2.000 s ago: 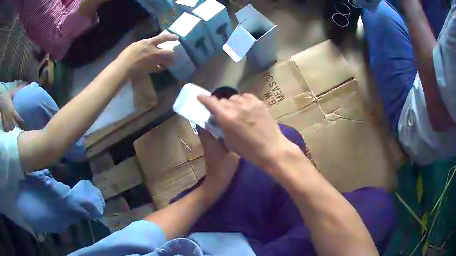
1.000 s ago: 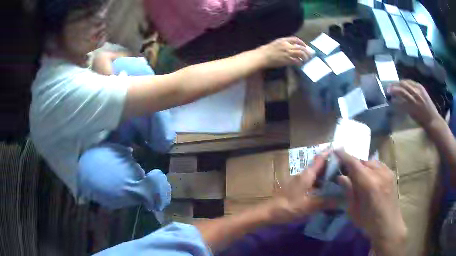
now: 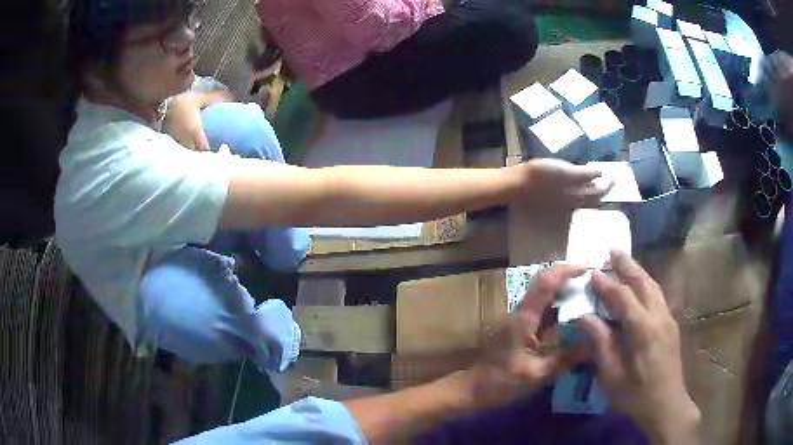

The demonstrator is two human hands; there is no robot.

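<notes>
A small pale retail carton (image 3: 579, 393) is held upright between my two hands, its lower part showing below them. Its white top flap (image 3: 600, 239) stands up at the open end, and a smaller white side flap shows between my fingers. My left hand (image 3: 530, 335) grips the carton from the left. My right hand (image 3: 639, 335) is on its right side, fingers at the flaps. The inside of the carton is hidden. Both hands are slightly blurred.
Closed cartons (image 3: 556, 135) stand grouped ahead. Another person's hand (image 3: 565, 181) reaches to open cartons (image 3: 652, 169). Dark cylinders (image 3: 591, 65) and more cartons (image 3: 683, 65) stand behind. Brown cardboard (image 3: 717, 308), a pallet (image 3: 335, 326) and a white sheet (image 3: 391, 139) lie around; a seated person (image 3: 139, 182) is at left.
The view has swung left. My fingers have moved onto the carton's flaps, and its top flap stands up. The other person's hand has moved from the closed cartons to the open ones.
</notes>
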